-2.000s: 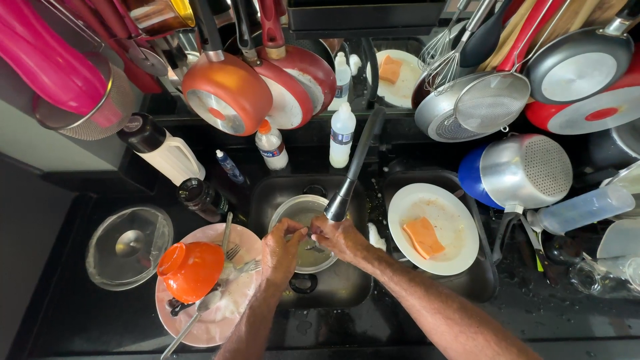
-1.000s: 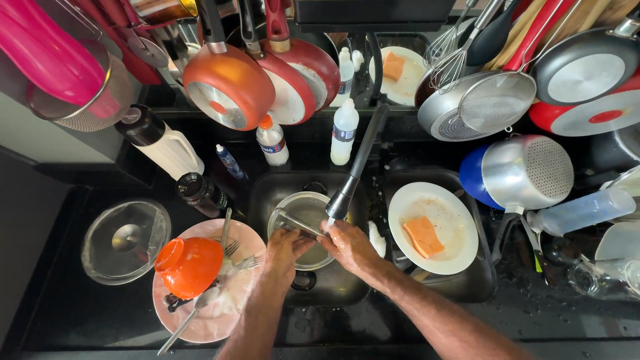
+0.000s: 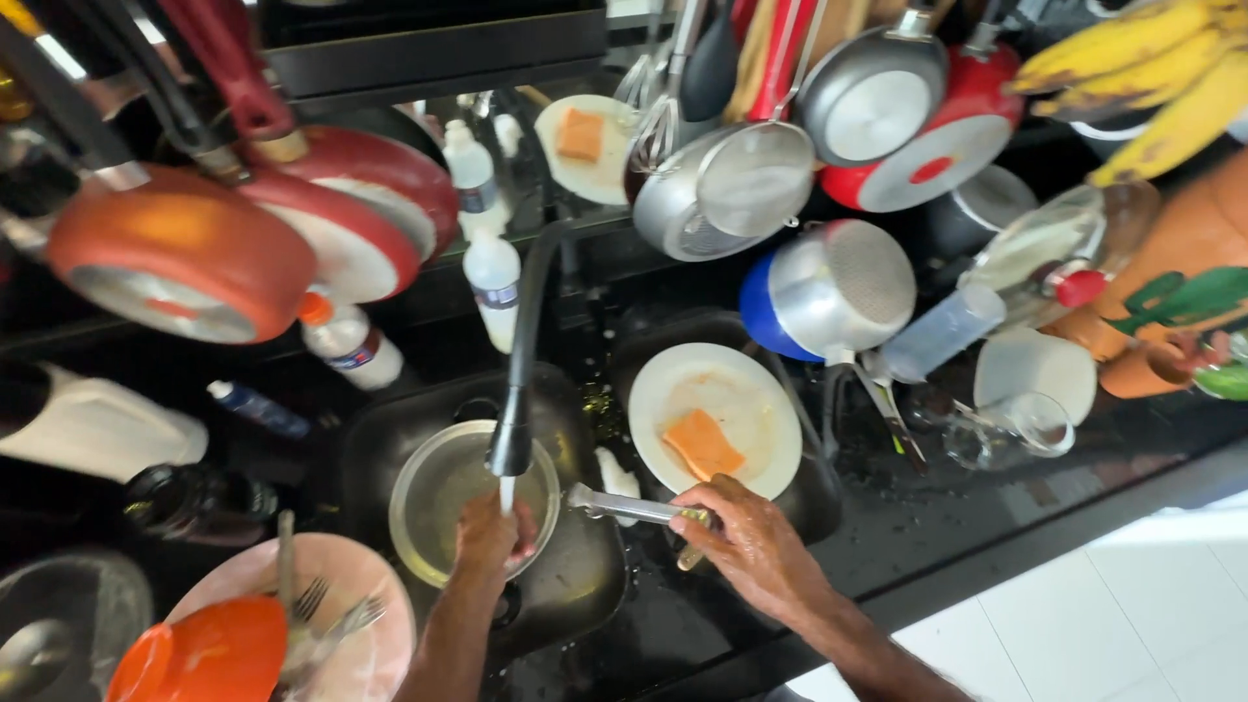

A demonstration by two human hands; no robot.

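Water runs from the black faucet (image 3: 512,439) onto my left hand (image 3: 492,534), which is over the round metal pot (image 3: 409,492) in the left sink basin; whether its fingers hold anything is hidden. My right hand (image 3: 746,541) grips a metal utensil (image 3: 634,505), perhaps tongs, whose end points left toward the pot. Just above that hand, an orange sponge cloth (image 3: 702,444) lies on a white plate (image 3: 717,375) over the right basin. A white lump (image 3: 616,478) rests between the basins.
At lower left, a pink plate (image 3: 361,575) holds forks and an orange bowl (image 3: 210,648). Bottles stand behind the sink, among them an orange-capped one (image 3: 353,341). A strainer pot (image 3: 843,283) and glasses (image 3: 1033,424) lie right. Pans hang above.
My hands have moved apart: the right one has gone right, off the pot, with the metal utensil, while the left remains at the pot. The view has shifted to the right.
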